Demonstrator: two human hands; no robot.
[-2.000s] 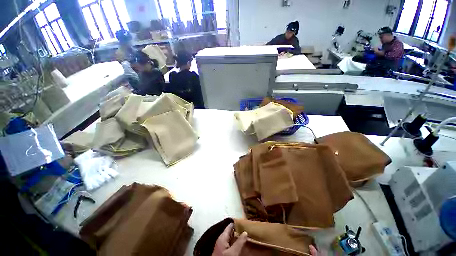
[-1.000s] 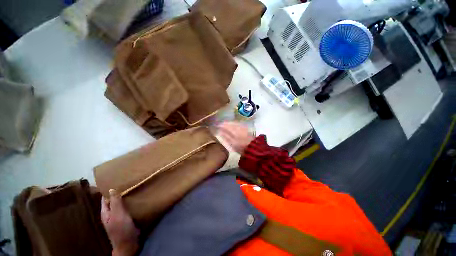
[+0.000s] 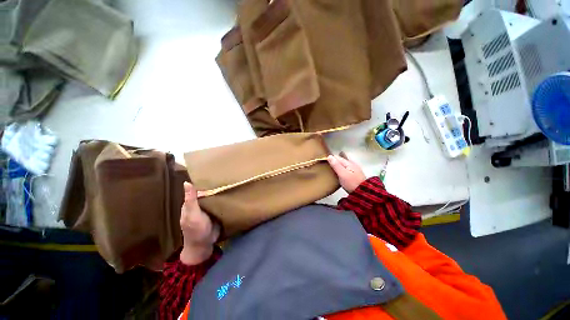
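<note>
A brown fabric bag [image 3: 265, 178] lies across the front of the white table, against the grey apron. A pale yellowish seam edge runs along its length. My left hand [image 3: 197, 222] grips its left end, thumb up near the end of the seam. My right hand [image 3: 345, 172] grips its right end, thumb on top at the seam's end; the fingers beneath are mostly hidden.
A pile of brown bags [image 3: 337, 62] lies beyond; another stack [image 3: 128, 200] is at left. Grey-beige pieces [image 3: 81, 40] and white gloves [image 3: 30, 147] lie far left. At right are a tool cup [image 3: 389, 135], power strip [image 3: 445, 125] and white machine [image 3: 503, 69] with a blue fan [image 3: 553, 107].
The view has turned and moved closer to the table. My right hand, blurred before near the bag's right corner, now holds the right end. The bag lies more level.
</note>
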